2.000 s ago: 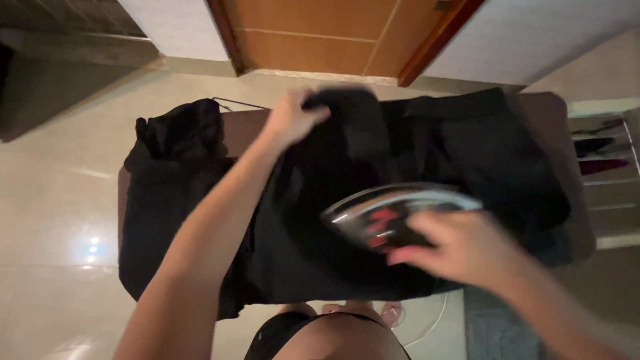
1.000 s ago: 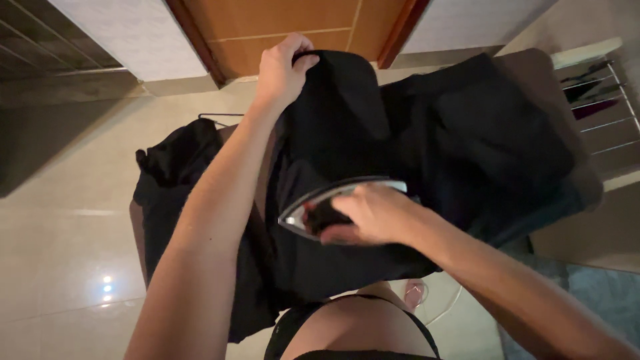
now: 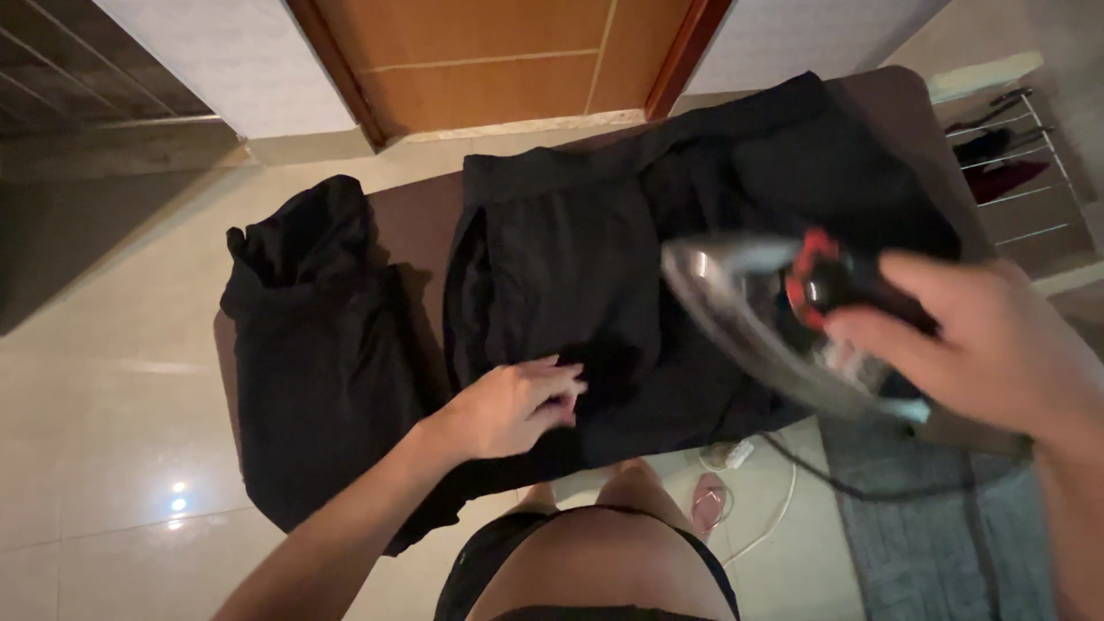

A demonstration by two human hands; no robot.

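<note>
My right hand [image 3: 966, 336] grips the handle of a clothes iron [image 3: 759, 328] with a red dial, blurred by motion and seemingly lifted, its tip toward the upper left. Black fabric garments [image 3: 561, 276] cover much of a brown ironing board [image 3: 414, 224]. My left hand [image 3: 517, 405] is on or just above the black cloth near the board's near edge, fingers loosely bent, with nothing plainly held. Beneath its fingertips the cloth has a pocket-like panel laid flat. Another bunched black garment part [image 3: 328, 345] lies over the board's left end.
The iron's dark cord [image 3: 862, 493] hangs below the board at the right. A white cable with a plug block [image 3: 729, 453] lies on the tiled floor beside a sandal [image 3: 709, 504]. A wire rack [image 3: 1018, 164] stands right; a wooden door [image 3: 483, 52] is beyond, a grey mat [image 3: 906, 535] near right.
My left hand has let go of the raised cloth flap, which now lies down, and has come back toward my body. My right hand has moved the iron to the right, off the flap.
</note>
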